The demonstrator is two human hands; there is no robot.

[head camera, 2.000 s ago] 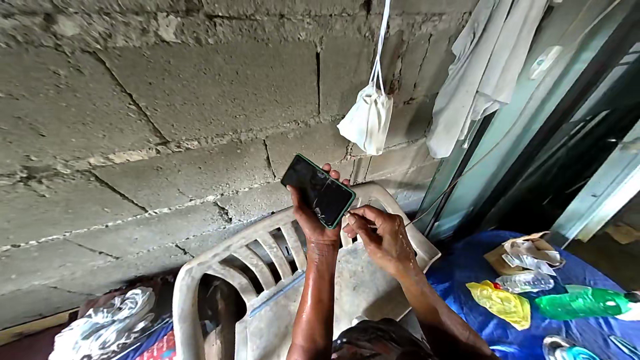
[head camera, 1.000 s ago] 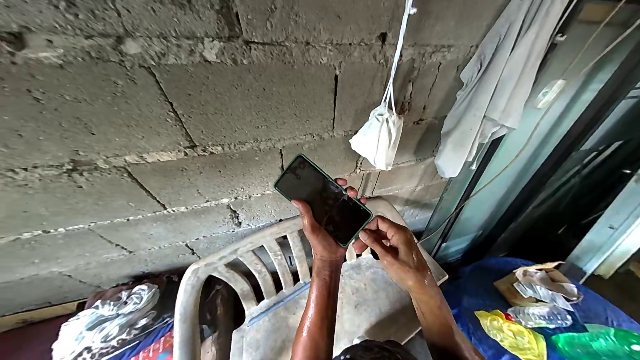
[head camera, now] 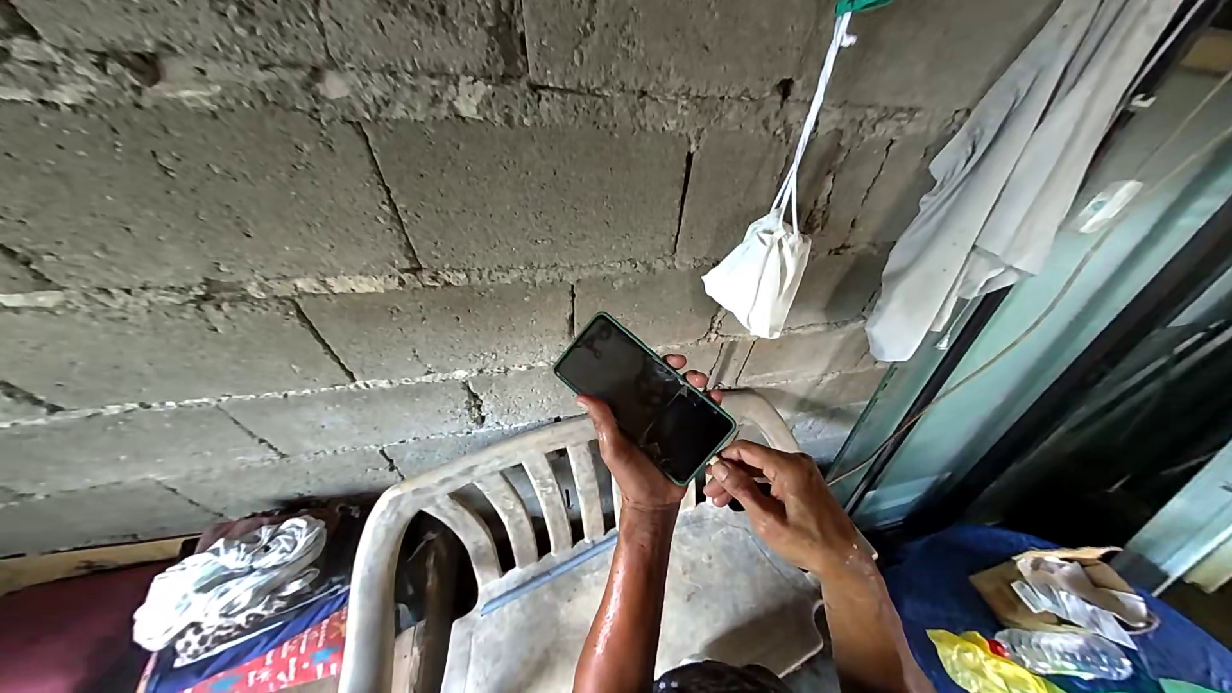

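A smartphone with a dark screen and a green-edged case (head camera: 647, 397) lies tilted in my left hand (head camera: 640, 467), thumb along its near left edge and fingertips showing past its far edge. The screen carries reflections. My right hand (head camera: 780, 496) is at the phone's lower right corner, its thumb and forefinger pinched together near the edge. A small pale thing shows at those fingertips, too small to name. Both forearms look wet. Below the hands stands a worn white plastic chair (head camera: 553, 510).
A white drawstring pouch (head camera: 765, 274) hangs before the concrete block wall (head camera: 539, 192). Grey cloth (head camera: 991, 183) hangs at right. Folded fabric (head camera: 236, 577) lies at lower left. A blue surface (head camera: 924, 577) holds a clear plastic bottle (head camera: 1064, 654), a yellow bag (head camera: 982, 664) and an opened carton (head camera: 1001, 587).
My left hand keeps hold of the phone throughout, and my right hand stays by its lower right corner. The view has shifted somewhat, showing more of the wall above.
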